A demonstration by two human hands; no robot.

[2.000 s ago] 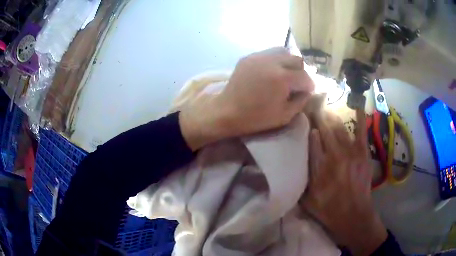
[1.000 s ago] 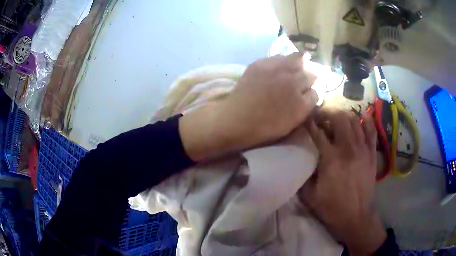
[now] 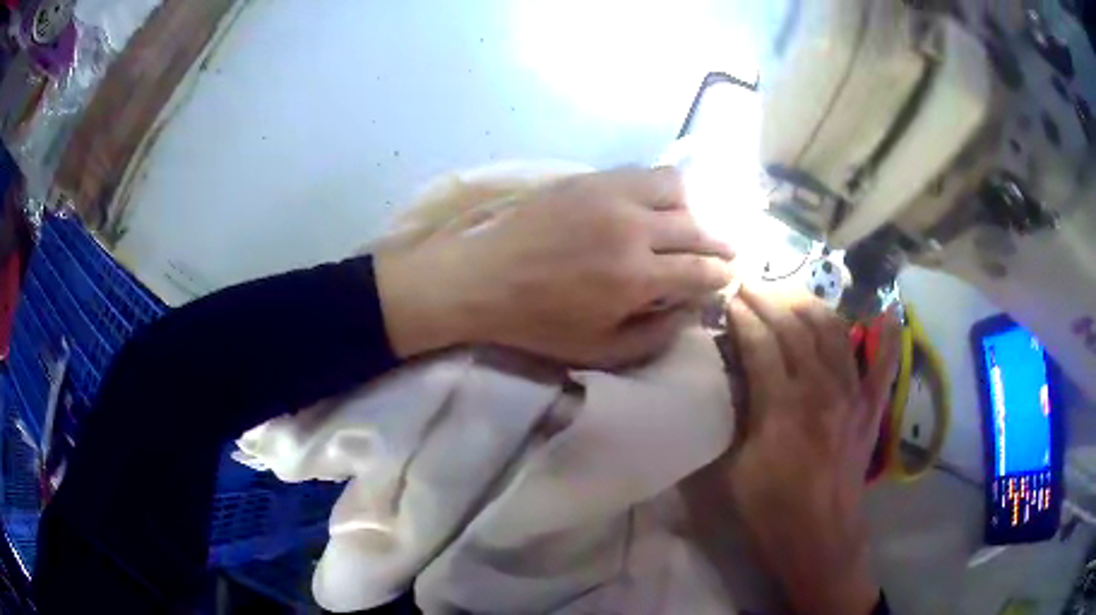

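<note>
The pale garment piece (image 3: 577,481) lies bunched over the front of the table and hangs towards my lap. My left hand (image 3: 565,258) grips the cloth just left of the needle area, fingers curled. My right hand (image 3: 799,408) lies on the cloth's right side, fingers pointing at the needle area; whether it pinches the cloth is unclear. The cream sewing machine head (image 3: 883,108) stands above and right of my fingers. Lamp glare and my fingers hide the needle and the cloth edge.
Scissors with red and yellow handles (image 3: 919,396) lie partly behind my right hand. A dark device with a blue-lit screen (image 3: 1018,427) lies at right. The white table (image 3: 277,156) has a worn brown edge. A blue crate (image 3: 90,300) and clear plastic sit at left.
The view has turned and shifted, so the machine head looks tilted and the whole device shows. My left hand has shifted slightly left in the picture. Both hands stay at the cloth.
</note>
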